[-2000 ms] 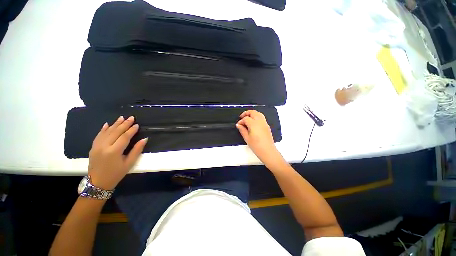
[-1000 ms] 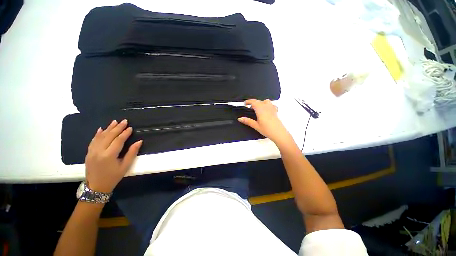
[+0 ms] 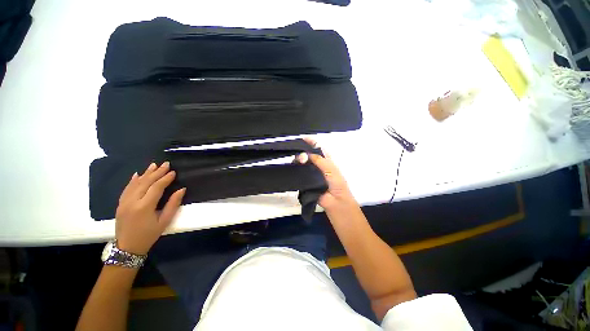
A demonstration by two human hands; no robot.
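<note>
The nearest black slotted panel lies along the table's front edge. Its right end is lifted and bunched, with a corner hanging down. Its slot gapes toward the right and shows white. My left hand rests flat on the panel's left part, fingers a little apart. My right hand grips the right end, thumb on top; its other fingers are partly hidden by the cloth. Two overlapping black panel piles, a middle one and a far one, lie just beyond, slots visible.
Dark thread snips with a cord lie right of the panels. A small bottle with brownish contents, a yellow card, pale plastic bags and a white cord bundle are farther right. Dark material is at the upper left.
My right hand has taken hold of the panel's right end and pulled it up and back toward me. The slot has opened wider. My left hand stays on the panel's left part.
</note>
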